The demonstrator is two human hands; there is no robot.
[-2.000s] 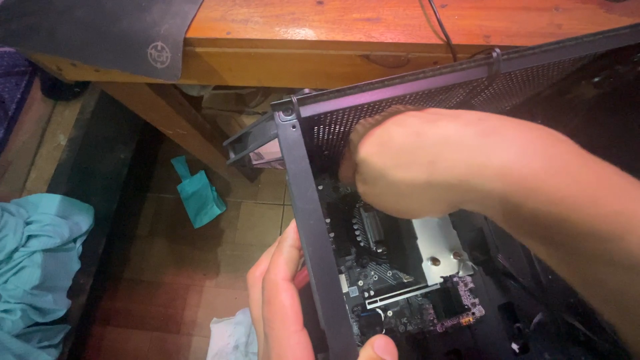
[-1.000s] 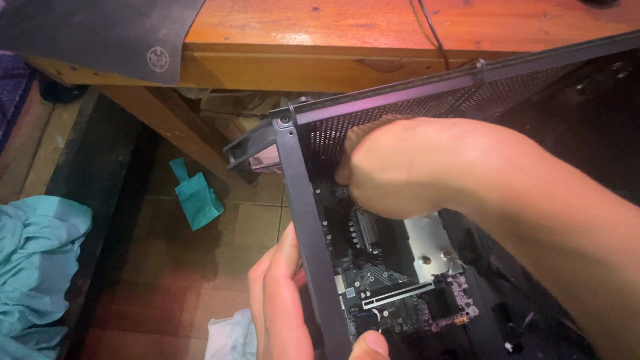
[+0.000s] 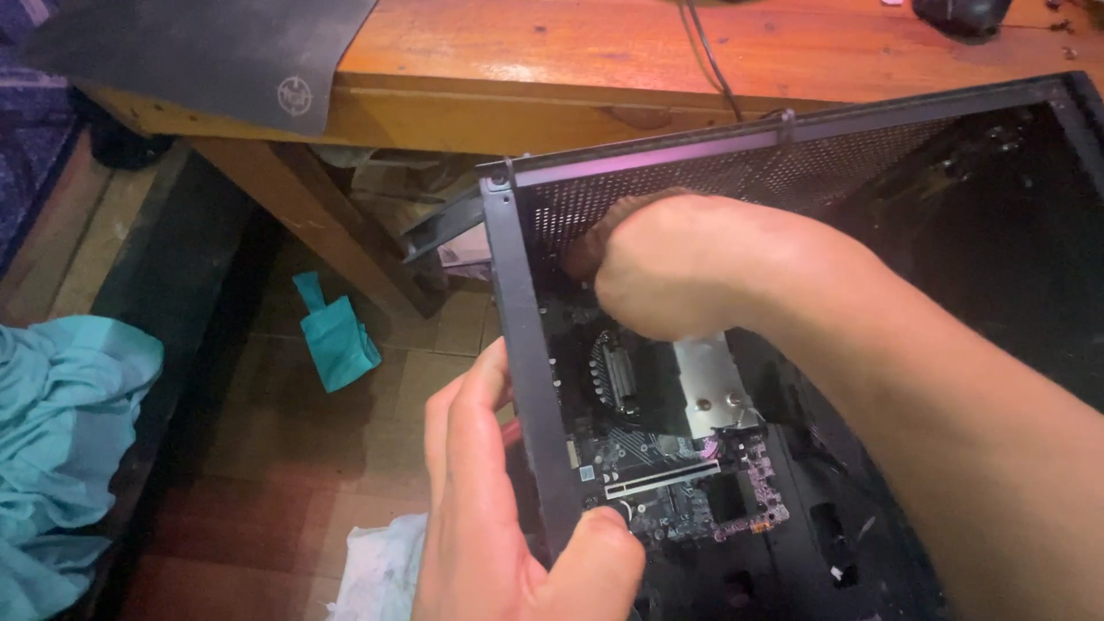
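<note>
A black computer case (image 3: 526,345) lies tilted with its side off, its inside showing. My left hand (image 3: 517,517) grips the near left edge of the frame, thumb over the edge and fingers outside. My right hand (image 3: 664,259) reaches into the upper left corner of the case, beside the perforated mesh panel (image 3: 742,177); its fingertips are hidden, so what they touch cannot be told. Below that hand lie a motherboard (image 3: 638,448) with a white-edged expansion slot (image 3: 662,479) and a silver metal plate (image 3: 711,379) with two round screws.
A wooden table (image 3: 517,112) stands behind the case, with a dark mat (image 3: 216,52), a cable (image 3: 709,52) and a black object (image 3: 962,13) on it. A teal cloth piece (image 3: 338,341) and a whitish cloth (image 3: 379,565) lie on the floor; teal fabric (image 3: 69,414) is bunched at left.
</note>
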